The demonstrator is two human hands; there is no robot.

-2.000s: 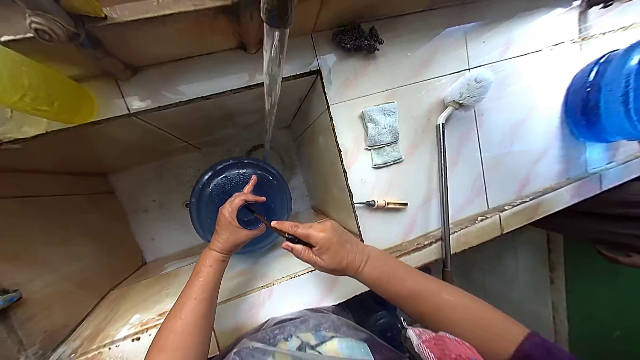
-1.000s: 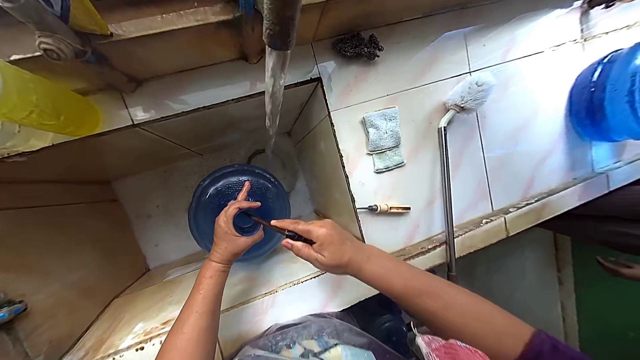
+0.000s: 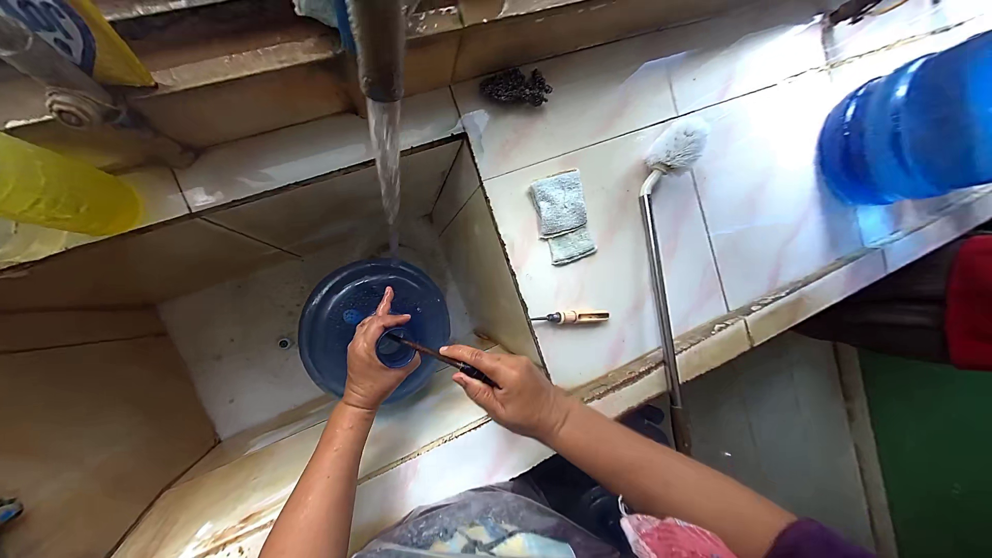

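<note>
A blue plastic water jug (image 3: 333,310) stands upright in the tiled sink (image 3: 232,349), its neck facing up. My left hand (image 3: 376,353) is wrapped around the rim of the neck, index finger extended over the jug's shoulder. In my right hand (image 3: 508,387) is a slim tool with a dark handle (image 3: 473,372); its thin shaft reaches to the mouth of the neck. What its tip touches is too small to tell. Water runs from the faucet (image 3: 380,54) and falls behind the jug.
On the tiled counter lie a folded grey cloth (image 3: 559,205), a wooden-handled tool (image 3: 577,317), a long-handled white brush (image 3: 659,263) and a dark scouring pad (image 3: 515,87). Another blue jug (image 3: 914,124) lies at the right. A yellow container (image 3: 62,186) is at the left.
A red thing has come into view at the right edge. Both hands remain at the jug's neck, with the tool still in my right hand.
</note>
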